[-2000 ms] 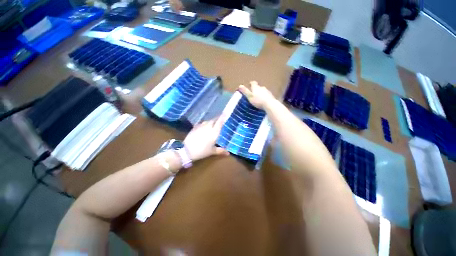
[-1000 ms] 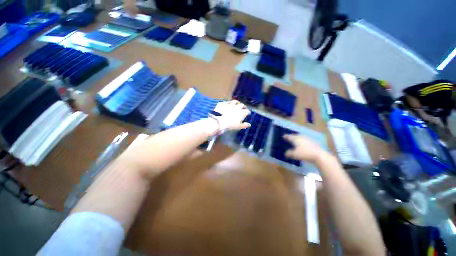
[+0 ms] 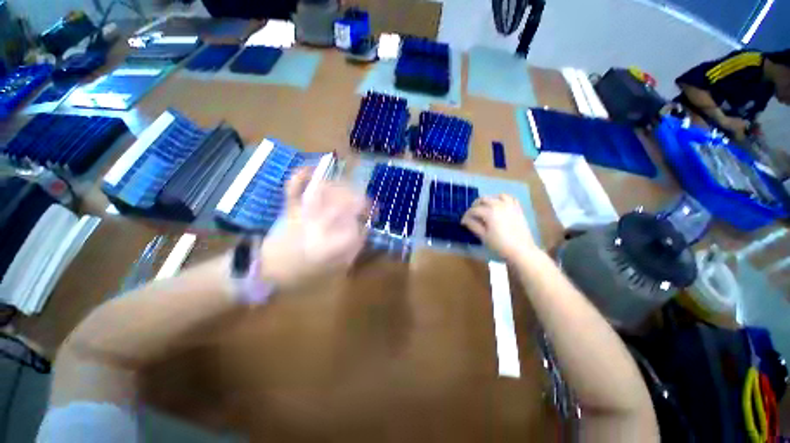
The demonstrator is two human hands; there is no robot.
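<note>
My left hand [image 3: 320, 227] is blurred, between a finished panel stack [image 3: 262, 186] and a waiting cell stack [image 3: 395, 197]. A blurred striped piece [image 3: 381, 246] shows by its fingers; whether the hand grips it is unclear. My right hand [image 3: 501, 221] has its fingertips at the right edge of another dark blue cell stack [image 3: 450, 197]; whether they hold a cell is hidden. Both cell stacks lie on a grey-green mat [image 3: 511, 189]. A white strip [image 3: 503, 318] lies on the brown tabletop, left of my right forearm.
Another finished stack [image 3: 156, 164] and fanned white strips [image 3: 43, 260] are at the left. More cell stacks [image 3: 378, 122] stand behind. A grey round container [image 3: 615, 275], white tray [image 3: 575, 190], blue basket [image 3: 719, 173] and yellow and red handles [image 3: 760, 402] are at the right. A person [image 3: 732, 86] is at the far right.
The panel held two seconds ago now rests as part of the stack beside my left hand. Both hands have moved to the waiting cells. The view has turned right.
</note>
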